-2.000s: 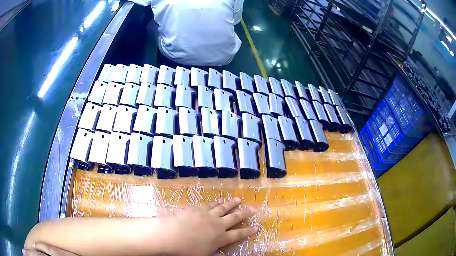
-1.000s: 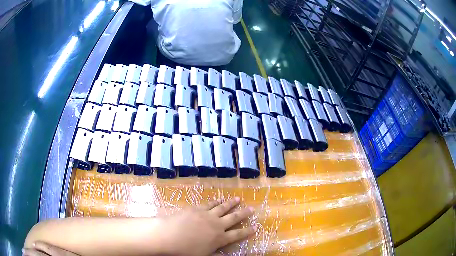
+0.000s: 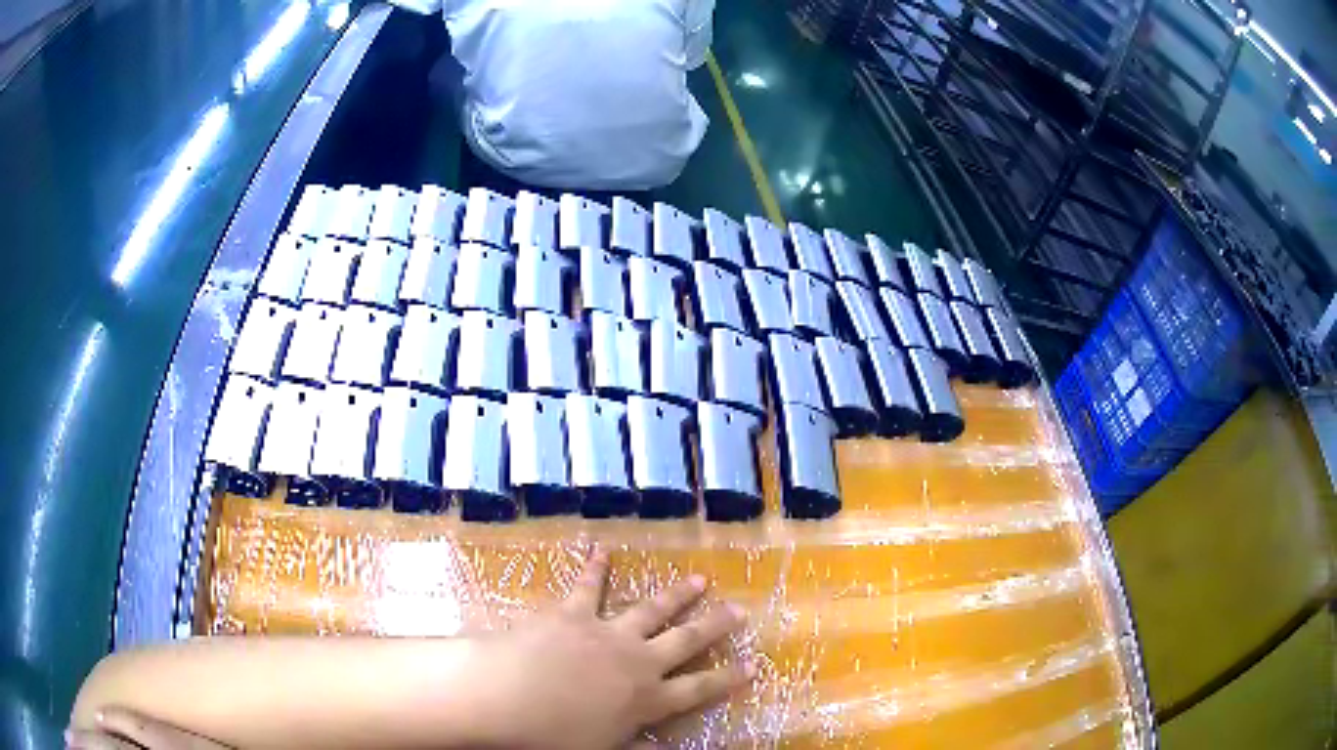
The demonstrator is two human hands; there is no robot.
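Note:
Several slanted rows of silver housings with black lower ends (image 3: 477,447) stand on the film-covered orange board (image 3: 938,564). Small dark holes show near the upper ends of many. The front row stops near the board's middle, while the rows behind reach further right. My left hand (image 3: 623,667) lies palm down on the film in front of the rows, bare and empty, fingers spread and pointing right. It does not touch the housings. Its forearm comes in from the lower left; the thumb is not clearly visible. My right hand is not in view.
A glossy green conveyor belt (image 3: 88,249) and its grey rail (image 3: 183,396) run along the left. A person in light clothing (image 3: 579,88) is just beyond the board. At right are a blue crate (image 3: 1151,366), a yellow block (image 3: 1232,542) and a dark rack (image 3: 1026,117).
One finger of my left hand, the one nearest the housings, has spread away from the others, up and to the left. The palm and the rows have not visibly moved.

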